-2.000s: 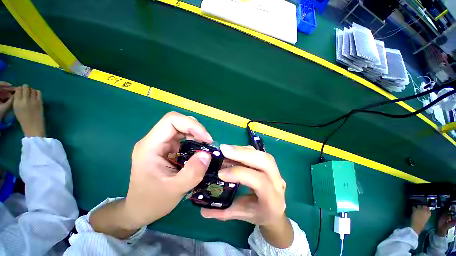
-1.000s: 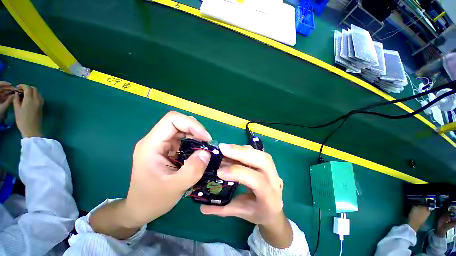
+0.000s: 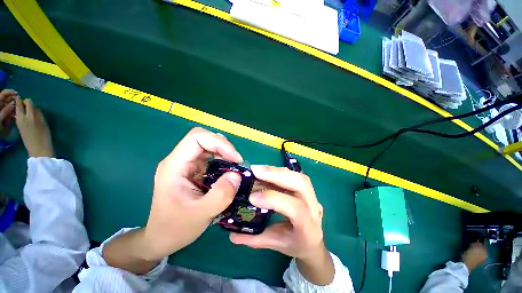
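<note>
A small black electronic unit [image 3: 249, 220] is held above the green bench mat in both hands. It shows two dark parts, an upper and a lower one, with white dots, thin reddish wires and a gold-green patch in the lower part. My left hand [image 3: 192, 191] grips the upper part, thumb across its face. My right hand [image 3: 292, 209] grips the unit from the right, fingers at the upper part and thumb under the lower part. The fingers hide much of the unit.
A black electric screwdriver [image 3: 292, 161] with a cord lies behind my right hand. A green box [image 3: 382, 214] with a white plug [image 3: 391, 259] stands right. Yellow tape [image 3: 223, 125] borders the darker strip. Other persons' hands [image 3: 33, 126] are at far left and far right.
My hands and the unit have barely moved. The hands of the persons at far left and far right have shifted slightly.
</note>
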